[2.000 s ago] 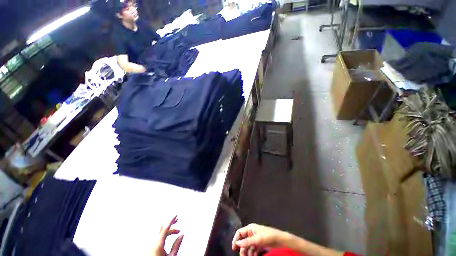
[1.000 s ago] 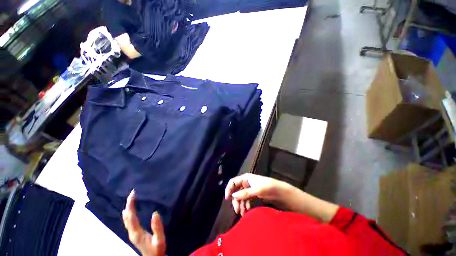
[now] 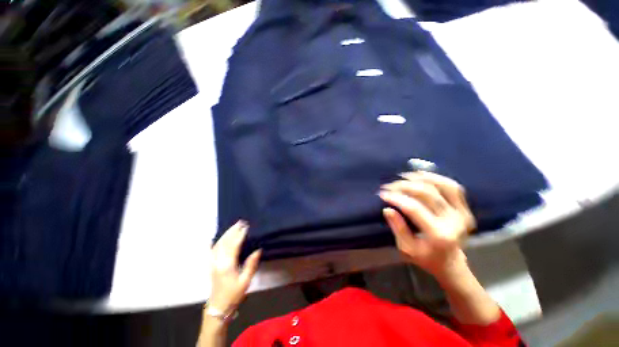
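Note:
A dark navy denim shirt (image 3: 326, 162) lies flat on top of a shirt pile on the white worktable (image 3: 163, 183). Its chest pocket and several silvery buttons face up; the view is blurred. My left hand (image 3: 232, 266) is at the near left corner of the pile, thumb and fingers apart, touching or almost touching the edge. My right hand (image 3: 429, 213) lies at the near edge, right of the middle, fingers bent over the front placket. Whether its fingertips pinch the cloth cannot be told.
Dark shirts hang packed on a grey rail (image 3: 98, 64) at the left. More dark garments (image 3: 461, 8) lie at the table's far side. A pale stool top (image 3: 509, 278) shows below the table's near edge at the right.
The view has turned left toward the hanging shirts and closer to the pile. Both hands have come to the pile's near edge, the right one now on the shirt. The other worker is out of view.

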